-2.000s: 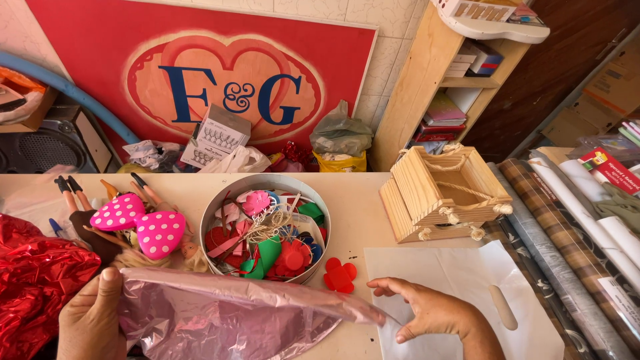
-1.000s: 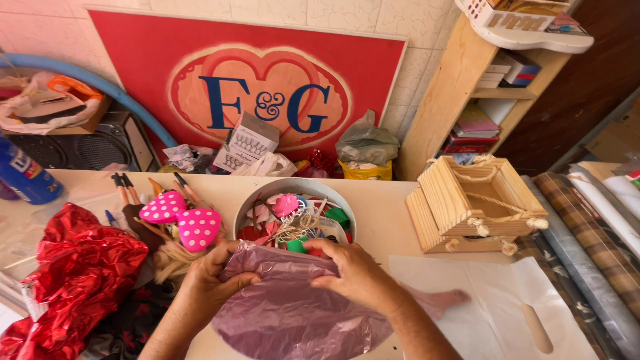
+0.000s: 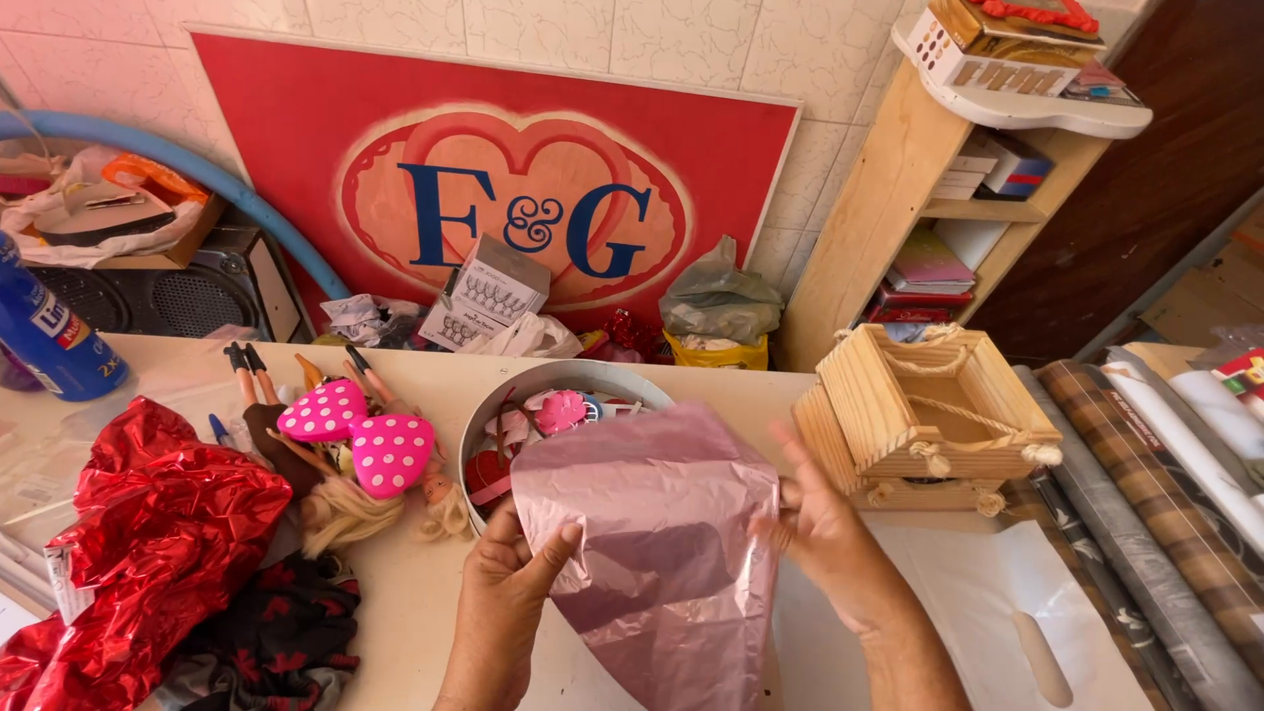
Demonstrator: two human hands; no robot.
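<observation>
A shiny pink plastic sheet or bag (image 3: 662, 543) hangs over the table between my hands. My left hand (image 3: 513, 583) pinches its left edge between thumb and fingers. At the right edge is my right hand (image 3: 829, 543), blurred, its fingers spread; whether it grips the film I cannot tell. Behind the film stands a round tin (image 3: 484, 410) of ribbons and colored cutouts, partly hidden. Dolls with blond hair (image 3: 351, 509) lie left of the tin beside a pink polka-dot bow (image 3: 393, 454). Crumpled red foil (image 3: 178, 504) rests farther left.
Wooden crates with rope handles (image 3: 928, 405) stand at the right. A white bag with a cut-out handle (image 3: 987, 592) lies before them, beside several rolls of material (image 3: 1126, 474). Dark patterned fabric (image 3: 272, 622) is at lower left, a blue bottle (image 3: 64, 336) at far left.
The pink film, earlier stretched sideways, then held with both hands close together, now hangs lengthwise. My right hand has moved right from beside my left, and its fingers have spread.
</observation>
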